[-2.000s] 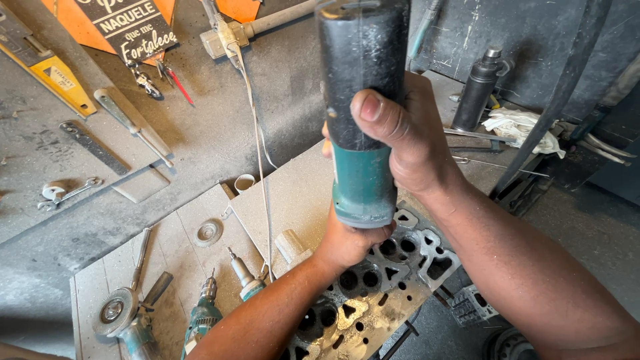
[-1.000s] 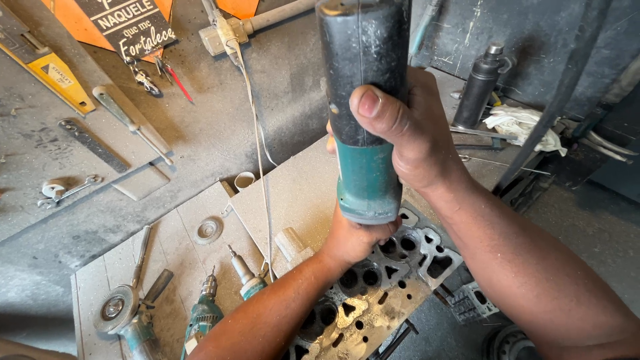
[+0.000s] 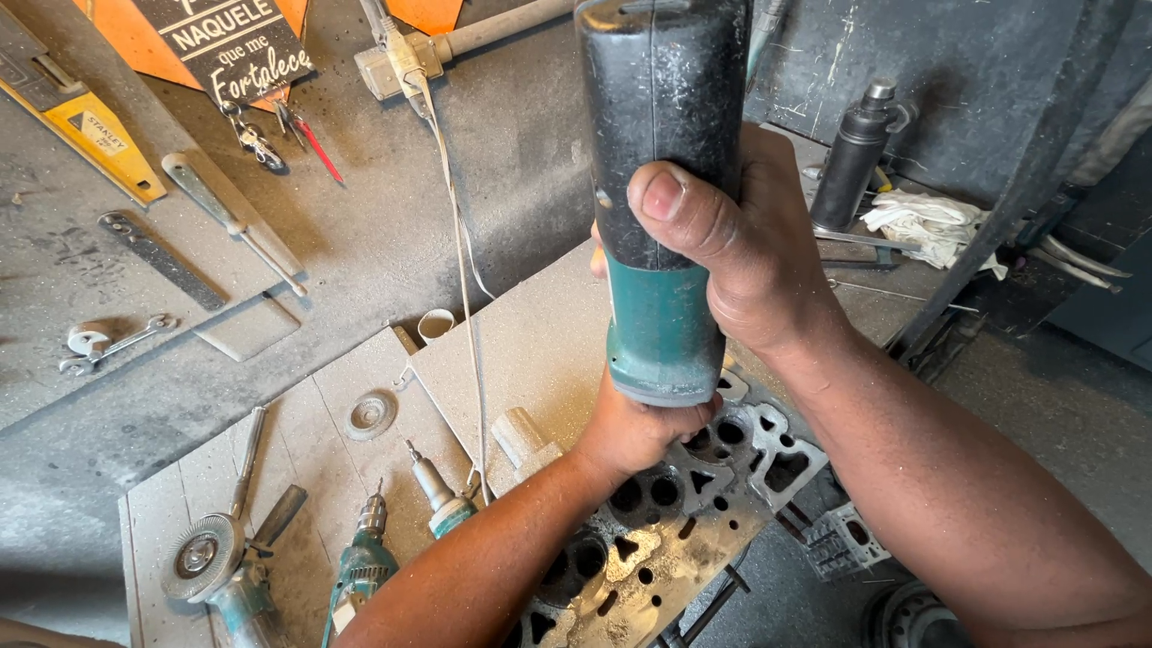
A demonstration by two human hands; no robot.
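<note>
A teal and black power tool [image 3: 666, 315], probably an angle grinder, is held over a metal engine cylinder head [image 3: 666, 549]. My right hand [image 3: 747, 234] wraps around its black body, thumb lying across the near side. Lower down, my left hand [image 3: 643, 427] grips the tool's front part, just beneath the teal housing, most of its fingers hidden. The tool's working end is hidden behind the housing and hands. The cylinder head shows round ports and several holes, with its near part scraped to a brighter metal.
On the dusty bench lie an angle grinder with a wire wheel [image 3: 200, 558], a teal drill [image 3: 364, 549], another teal tool [image 3: 436, 490] and a loose disc [image 3: 371, 414]. A power cord [image 3: 463, 270] hangs behind. A black bottle [image 3: 850, 157] and white cloth [image 3: 931, 225] are back right.
</note>
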